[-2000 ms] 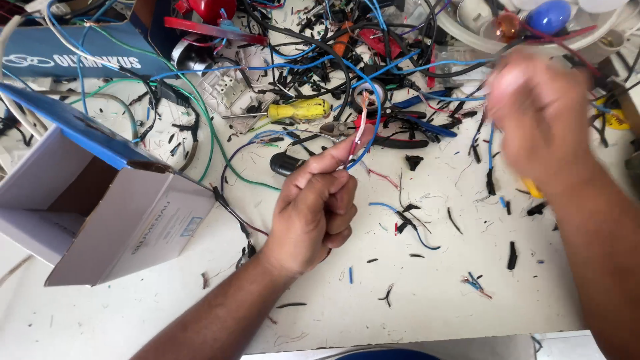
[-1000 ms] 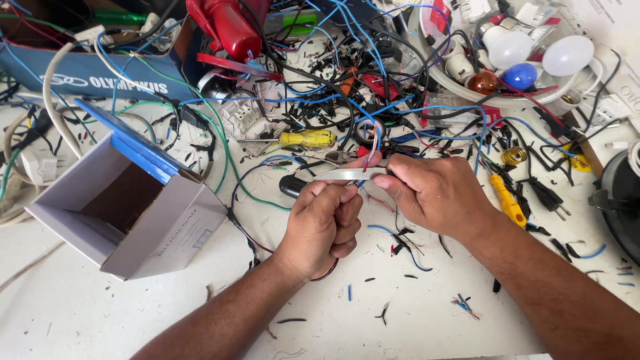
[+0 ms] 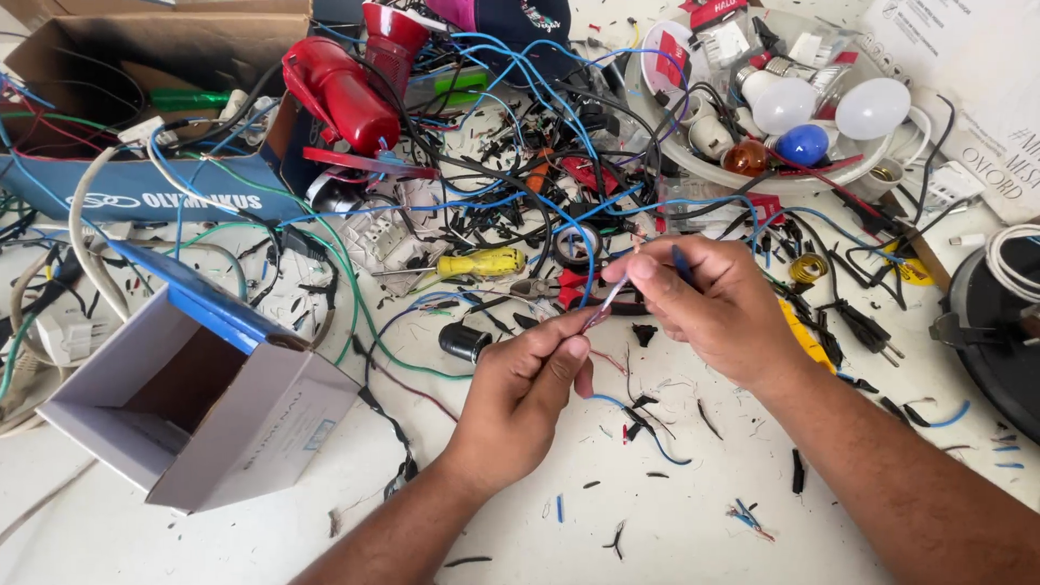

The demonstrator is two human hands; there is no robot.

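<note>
Between the fingertips of my left hand (image 3: 528, 390) runs a thin pale and reddish wire (image 3: 608, 302), pinched by thumb and forefinger. My right hand (image 3: 703, 296) grips the same wire higher up, and a bare copper end (image 3: 639, 242) sticks out above its fingers. A small blue piece shows between the right fingers; what it is cannot be told. Just behind the hands lie red-handled pliers (image 3: 573, 291), a roll of black tape (image 3: 575, 245) and a screwdriver with a yellow handle (image 3: 481, 262). A black lamp socket (image 3: 465, 342) lies left of the hands.
An open white and blue box (image 3: 305, 414) stands at the left, before a blue shoebox (image 3: 268, 179) with cables. Tangled wires and a red lamp housing (image 3: 345, 93) lie behind. A bowl (image 3: 650, 138) of bulbs stands back right, a black round object (image 3: 991, 341) at the right edge.
My right hand came in from the right to the left hand. A pale flat strip seen between both hands one second ago is not visible now; the fingertips are on the wire.
</note>
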